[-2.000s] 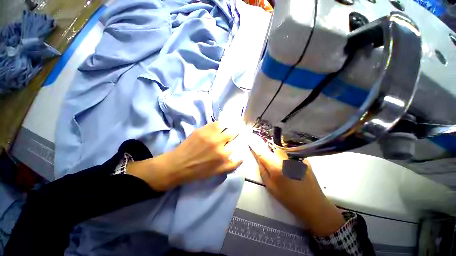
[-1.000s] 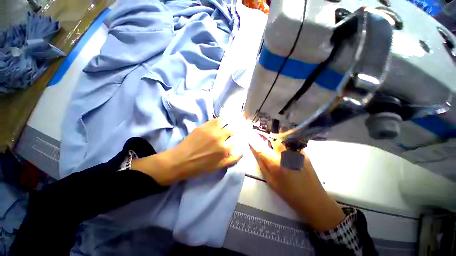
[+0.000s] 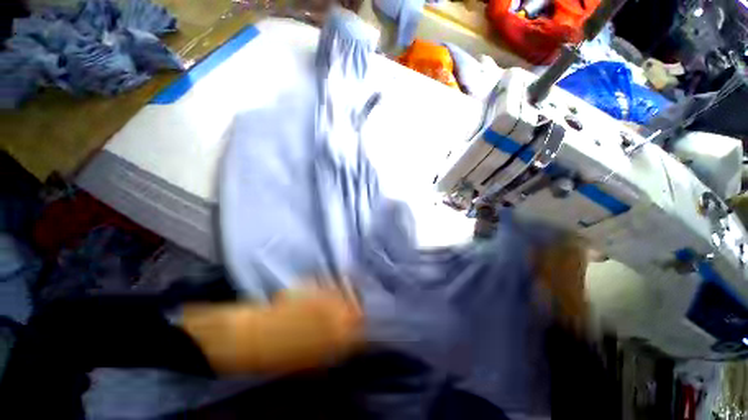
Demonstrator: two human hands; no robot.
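The light blue garment (image 3: 275,197) is lifted and stretched across the near side of the white machine table, blurred by motion. My left hand (image 3: 283,328) is blurred at its near left part, closed on the cloth. My right hand (image 3: 562,275) is blurred at the cloth's right end, right of the needle area; its fingers are hard to make out. The white sewing machine head (image 3: 525,156) with blue stripes stands behind the cloth. The needle area (image 3: 485,215) is partly hidden by cloth.
A ruffled blue cloth bundle (image 3: 90,49) lies on the brown board (image 3: 41,131) at the upper left. A red bag (image 3: 545,29), an orange item (image 3: 431,61) and a blue plastic bag (image 3: 611,89) are behind the machine. Dark and blue cloth lies below the table at left.
The view has pulled back and shows more of the machine. Both hands have left the needle area towards me and apart. The garment has been drawn off the table's left part and lifted.
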